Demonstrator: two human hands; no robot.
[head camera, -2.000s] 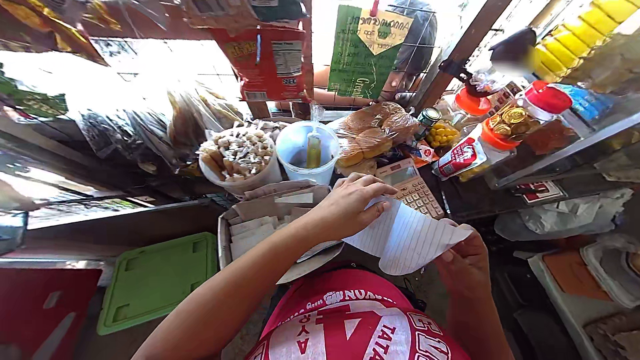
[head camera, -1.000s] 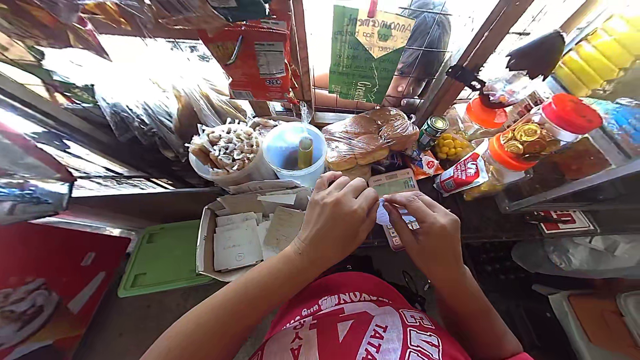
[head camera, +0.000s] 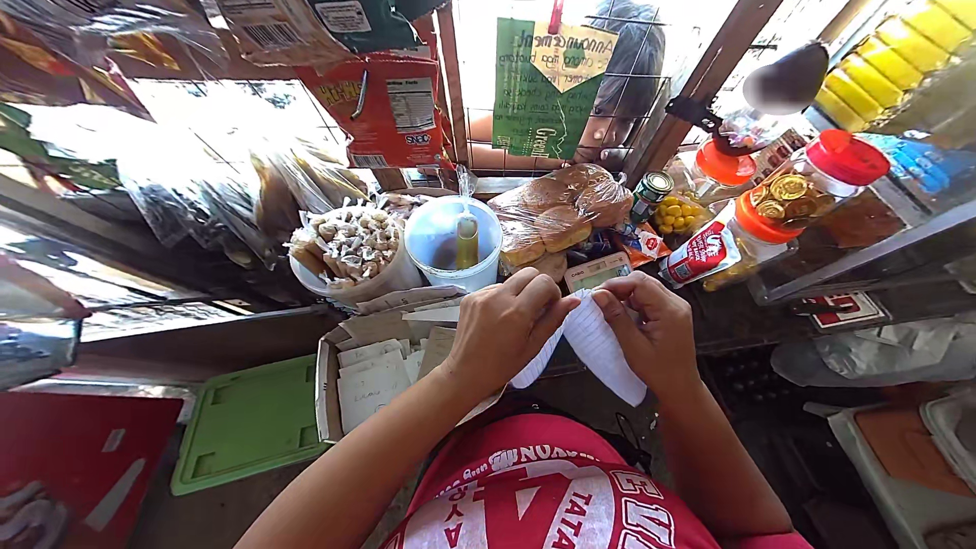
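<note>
Between my two hands hangs a sheet of lined paper (head camera: 606, 354), folded or bent, its loose ends pointing down over my lap. My left hand (head camera: 507, 324) pinches its upper left part with thumb and fingers. The upper right part is gripped by my right hand (head camera: 648, 328). Just behind my hands lies a calculator (head camera: 597, 272), its keys hidden by them. To the left of my left hand, an open cardboard box (head camera: 326, 389) holds paper slips (head camera: 375, 385). Bagged bread rolls (head camera: 560, 206) sit beyond the calculator.
A white bucket (head camera: 455, 240) and a tub of small wrapped bags (head camera: 351, 248) stand behind the box. Jars with red and orange lids (head camera: 846, 158) are at right. A green plastic lid (head camera: 252, 423) lies at left. Beyond the wire grille is a person (head camera: 629, 84).
Two seconds ago the paper was spread wider, with my hands farther apart. My right hand has come up and in toward my left. More of the box shows now.
</note>
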